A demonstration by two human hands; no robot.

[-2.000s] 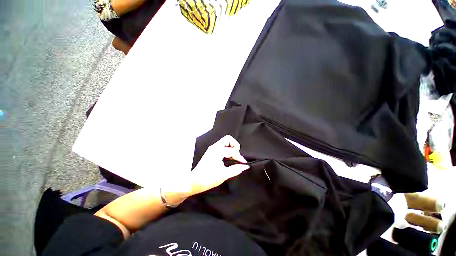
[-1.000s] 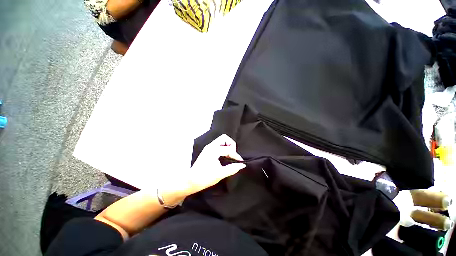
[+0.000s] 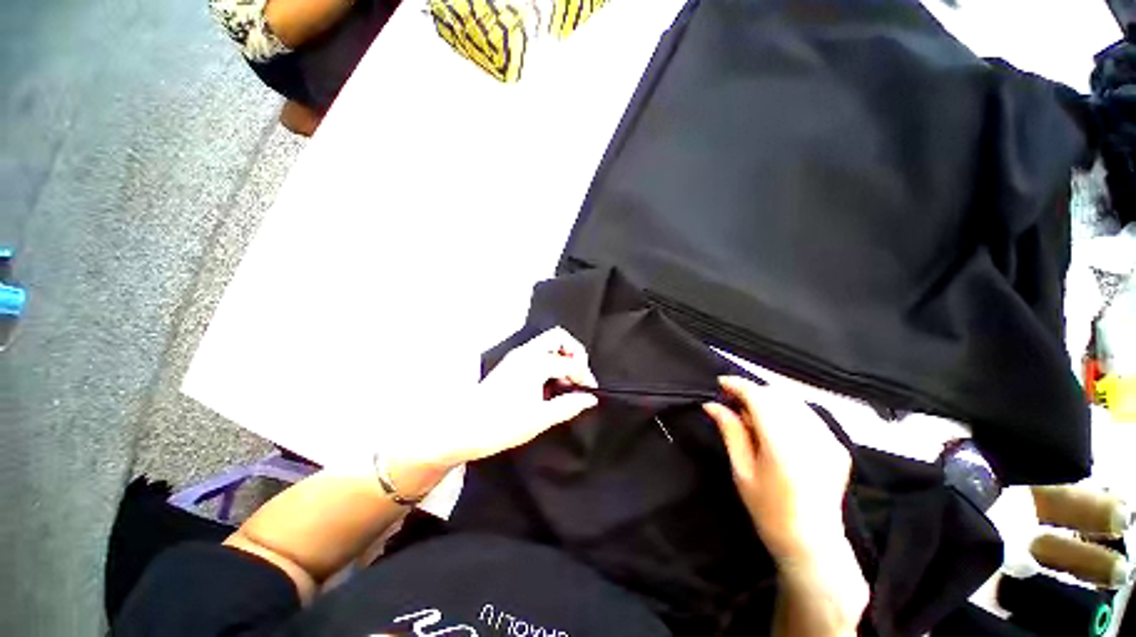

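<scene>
A loose black garment point(image 3: 623, 498) lies crumpled across my lap and the table edge. My left hand point(image 3: 530, 392) pinches one end of a narrow folded edge point(image 3: 654, 393) between thumb and fingers. My right hand point(image 3: 785, 467) pinches the same edge a short way to the right, so the fold runs straight between my fingertips. A short, thin, light glint point(image 3: 663, 429) shows on the cloth just below the fold; I cannot tell if it is a needle. No thread can be made out.
Stacked black garments point(image 3: 810, 187) lie beyond my hands on the white table point(image 3: 374, 249). Yellow-and-black striped pieces point(image 3: 486, 37) are at the far end. Tan cylinders point(image 3: 1078, 510) and a black cone with a green ring point(image 3: 1059, 606) are lower right. Another person's arm point(image 3: 299, 19) is upper left.
My right hand, out of view in both earlier frames, has come in from the right and gripped the folded edge. The fold is now straighter between both hands. My left hand keeps its pinch.
</scene>
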